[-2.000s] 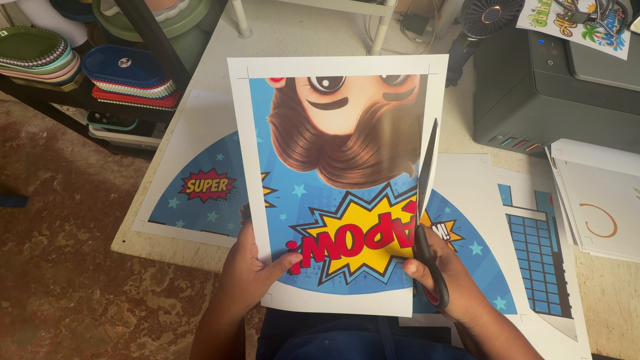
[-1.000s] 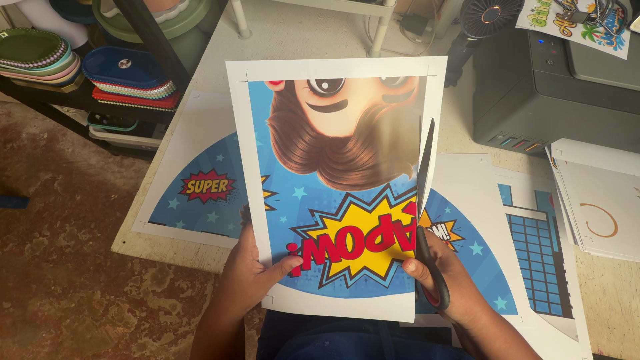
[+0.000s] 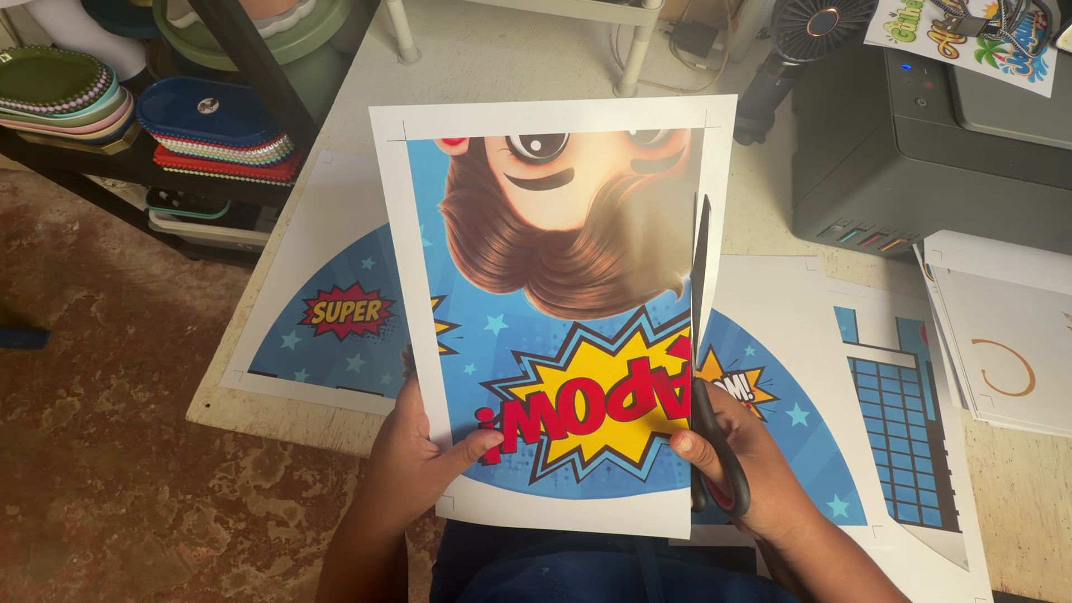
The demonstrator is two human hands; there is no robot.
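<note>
A printed paper sheet (image 3: 569,335) with an upside-down cartoon face and a comic burst is held up above the table. My left hand (image 3: 423,452) grips its lower left edge, thumb on the front. Black-handled scissors (image 3: 722,452) are in my right hand (image 3: 741,461), whose thumb lies by the lower right of the print. The blades point away from me along the sheet's right side, with the white margin strip beyond them. Below the burst, that margin is cut off. Under the sheet lie a blue print with a red burst (image 3: 347,310) and another blue print (image 3: 796,410).
A dark printer (image 3: 904,159) stands at the right, near a stack of papers (image 3: 1005,335) and a print with a blue grid (image 3: 896,444). Behind are a small black fan (image 3: 816,29) and a white rack's leg (image 3: 638,59). Oval trays (image 3: 209,113) fill a dark shelf at left.
</note>
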